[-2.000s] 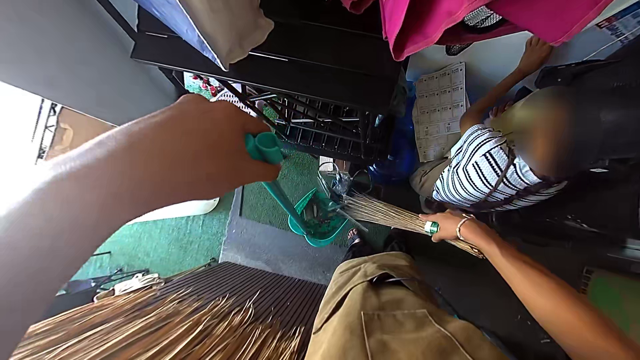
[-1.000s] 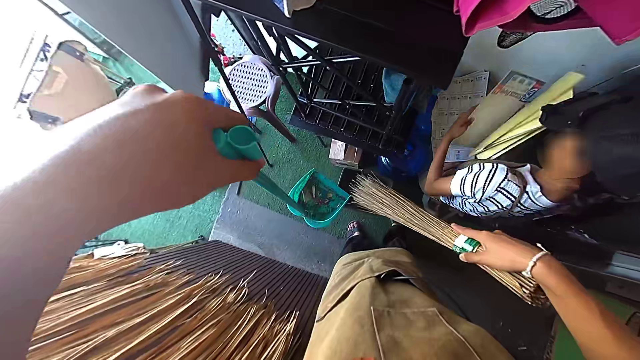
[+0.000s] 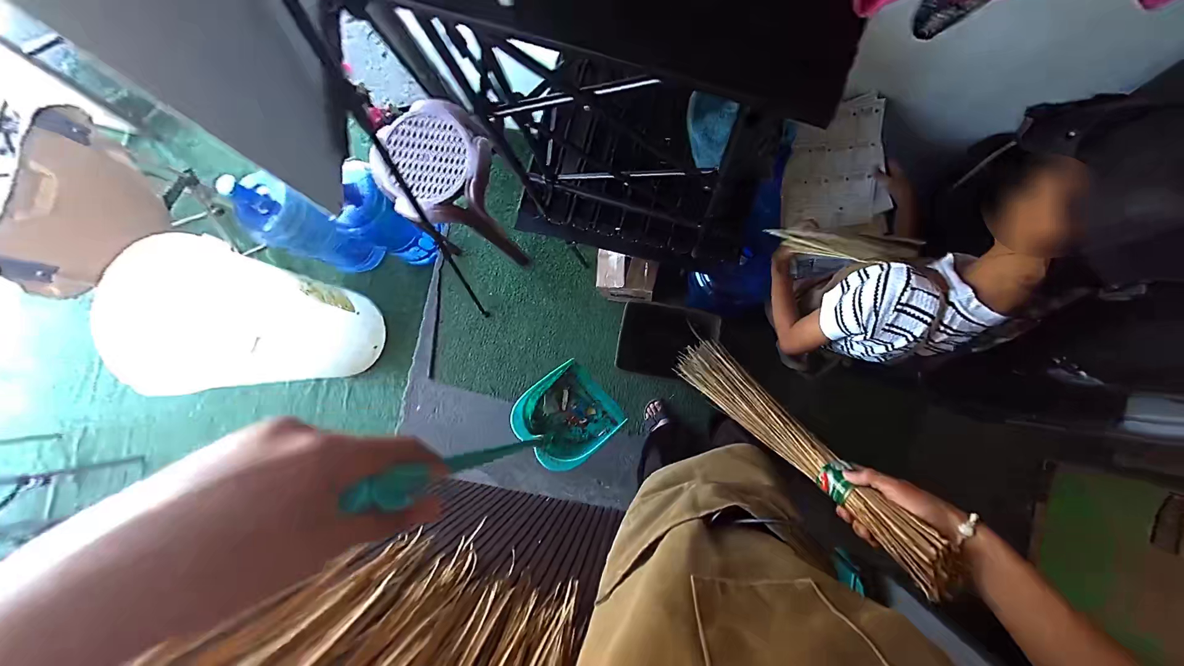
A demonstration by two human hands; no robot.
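My left hand (image 3: 361,486) grips the handle of a green plastic dustpan (image 3: 518,412). The pan hangs over the grey and green floor, with small debris in it. My right hand (image 3: 902,509) holds a stick broom (image 3: 768,402) near its bound end, around which green tape is wrapped. The broom's loose tips point up and left, to the right of the pan and apart from it.
A person in a striped top (image 3: 893,310) sits at the right, holding thin sticks. A black metal rack (image 3: 638,176), a plastic stool (image 3: 430,153), blue water bottles (image 3: 296,217), a white cylindrical container (image 3: 231,314) and a small box (image 3: 626,275) stand ahead. Dry bristles (image 3: 416,610) show at bottom left.
My left hand has lowered in view with the dustpan. The broom's tips, near the pan two seconds ago, are now farther from it. The seated person's arm has come down. The view has shifted left.
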